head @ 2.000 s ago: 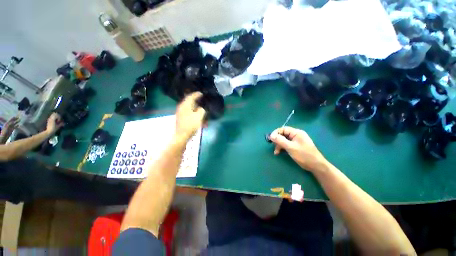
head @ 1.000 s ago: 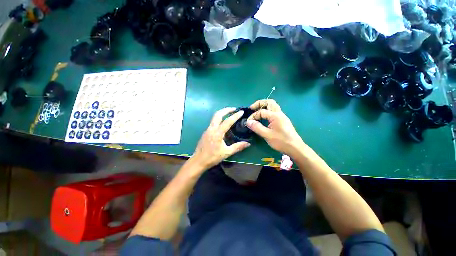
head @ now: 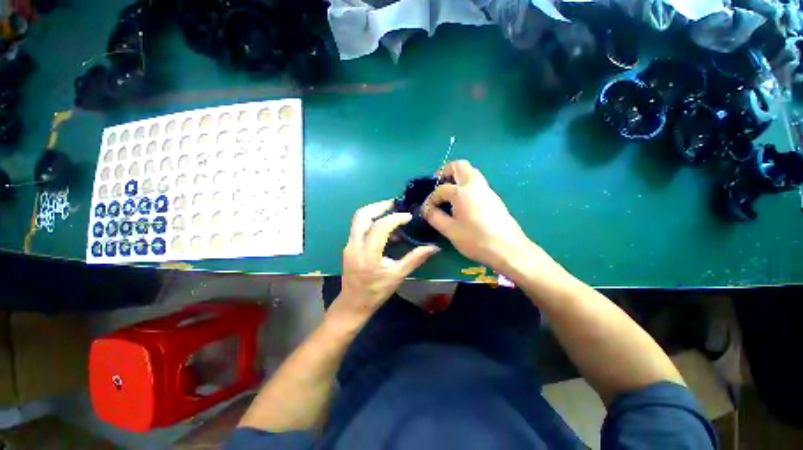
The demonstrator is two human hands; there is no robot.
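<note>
A black cup housing [head: 417,227] is held near the bench's front edge, largely covered by my fingers. My left hand [head: 379,250] grips its left and near side, thumb at the front. My right hand [head: 471,215] has its fingertips at the housing's opening; what they pinch is hidden. A thin pale lead wire [head: 448,155] sticks up above my right fingers, with a light tip. The white parts tray [head: 238,180] lies to the left, with dark round inserts [head: 128,228] in rows at its near left end.
Several black housings [head: 631,105] lie at the right, with more at the back left [head: 246,35]. Crumpled wrapping [head: 387,22] lies along the back. Pale rings [head: 53,209] lie left of the tray. A red stool [head: 132,378] stands below the bench [head: 352,123].
My left hand has come from the pile at the back to the front, now with a black housing. My right hand has moved left to meet it. The view has tilted down.
</note>
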